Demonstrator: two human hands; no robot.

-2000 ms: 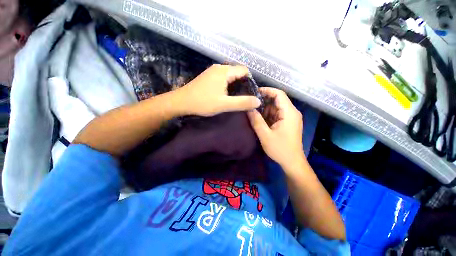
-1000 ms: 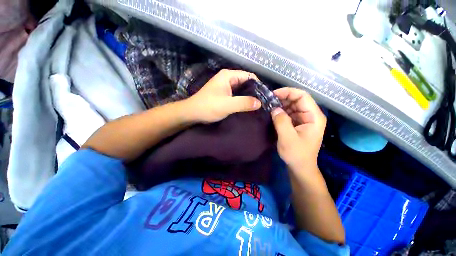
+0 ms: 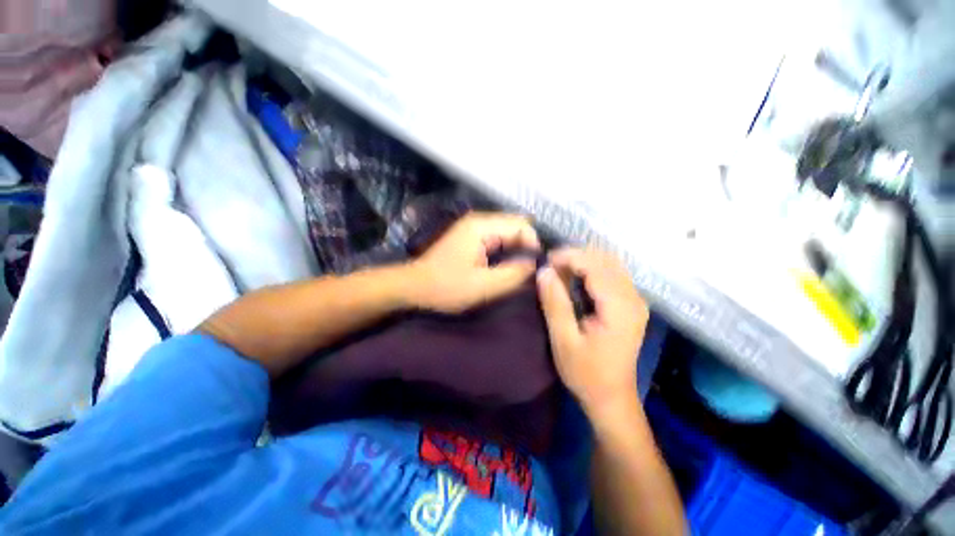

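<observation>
A dark maroon garment piece (image 3: 450,356) lies across the lap, joined to fuzzy plaid fabric (image 3: 351,188) beyond it near the table edge. My left hand (image 3: 482,262) pinches the cloth at its edge between thumb and fingers. My right hand (image 3: 597,314) pinches the same edge just to the right, fingertips almost touching the left ones. The bit of cloth between the fingertips is small, dark and mostly hidden. The picture is blurred.
A white table (image 3: 586,115) with a ruler edge runs diagonally ahead. A yellow tool (image 3: 830,310), a green tool (image 3: 850,298) and black looped handles or straps (image 3: 901,345) lie at right. Pale garments (image 3: 199,178) heap at left. A blue crate (image 3: 733,500) is at lower right.
The view has shifted, so hands and cloth appear lower. The hands have drawn closer together than a second ago, and the plaid strip between them is now mostly covered.
</observation>
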